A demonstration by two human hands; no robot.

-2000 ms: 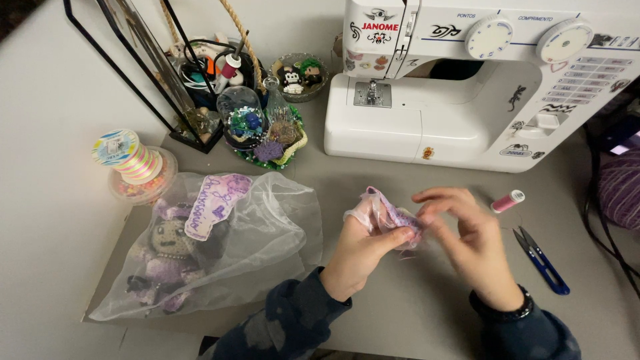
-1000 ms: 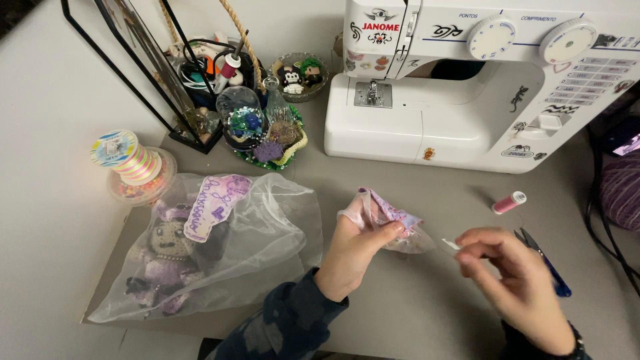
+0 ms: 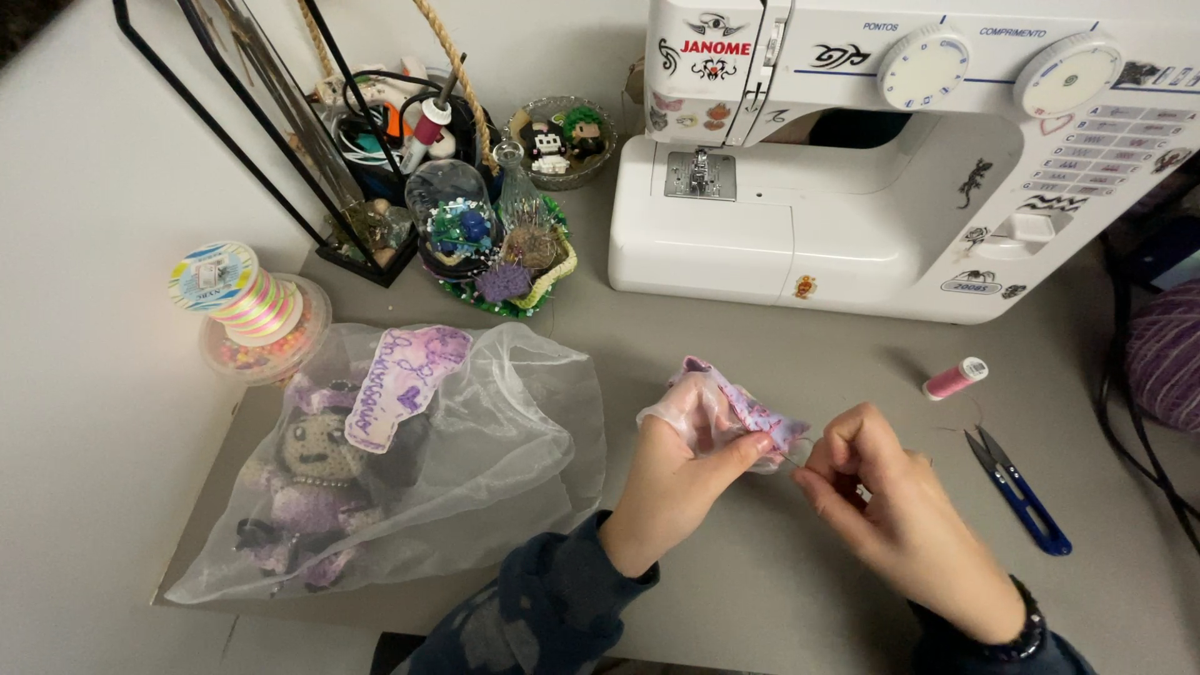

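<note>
A small piece of sheer white and lilac patterned fabric (image 3: pixel 741 408) is bunched in my left hand (image 3: pixel 670 483), its thumb pressing on the edge. Just right of it, my right hand (image 3: pixel 877 506) pinches a thin sewing needle (image 3: pixel 792 459) between thumb and forefinger, at the fabric's edge. A spool of pink thread (image 3: pixel 955 379) lies on the table beyond my right hand. To the right of that hand are blue-handled thread snips (image 3: pixel 1019 492), with a loose bit of thread near their tips.
A white Janome sewing machine (image 3: pixel 703 225) stands behind my hands. At left, a sheer organza bag (image 3: pixel 525 431) holds a crocheted doll (image 3: pixel 323 455), beside a multicolored cord spool (image 3: pixel 253 305). A pincushion dish (image 3: pixel 502 281) and purple yarn (image 3: pixel 1167 352) lie farther off.
My right hand has moved from lower right, apart from the fabric, back to the fabric's edge. My left hand keeps its hold on the cloth.
</note>
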